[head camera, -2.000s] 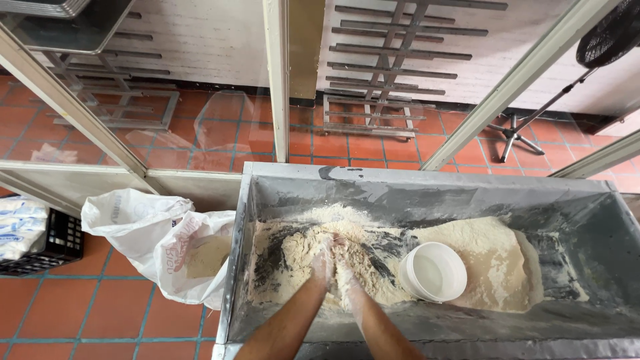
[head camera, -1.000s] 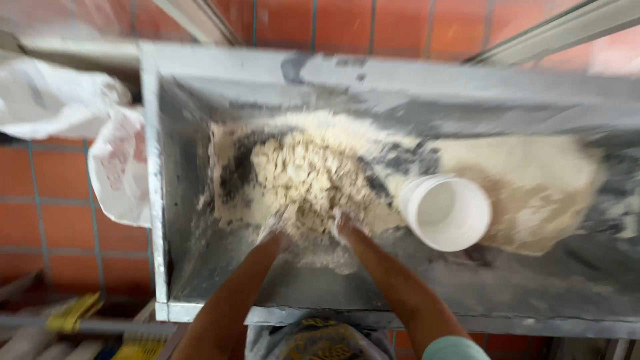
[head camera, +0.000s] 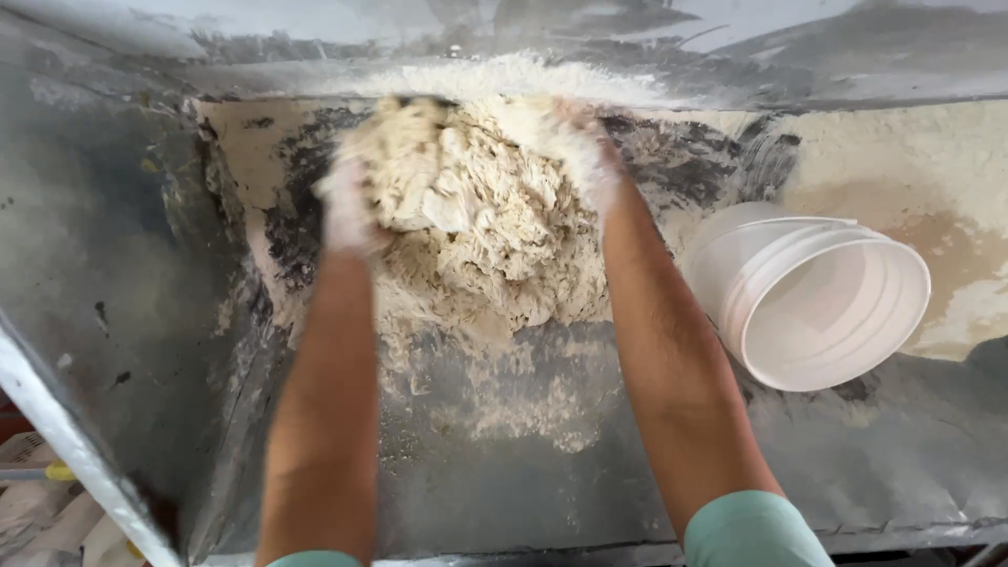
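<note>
A large heap of shaggy, pale dough lies in a metal trough, toward its far wall. My left hand, coated in flour and blurred, presses against the dough's left side. On the far right side of the heap, my right hand is also floury and blurred, with its fingers partly lost in the dough. Neither hand's fingers show clearly enough to tell how far they are closed. A white plastic bucket leans tilted to the right of my right forearm, its open mouth toward me.
Loose flour lines the foot of the trough's far wall. A spread of flour with a damp tan patch lies behind and right of the bucket. The trough's left rim runs diagonally at lower left, with bags beyond it.
Both hands have moved from the near edge of the dough to its left and right sides. The dough looks more gathered and heaped. The view has come much closer.
</note>
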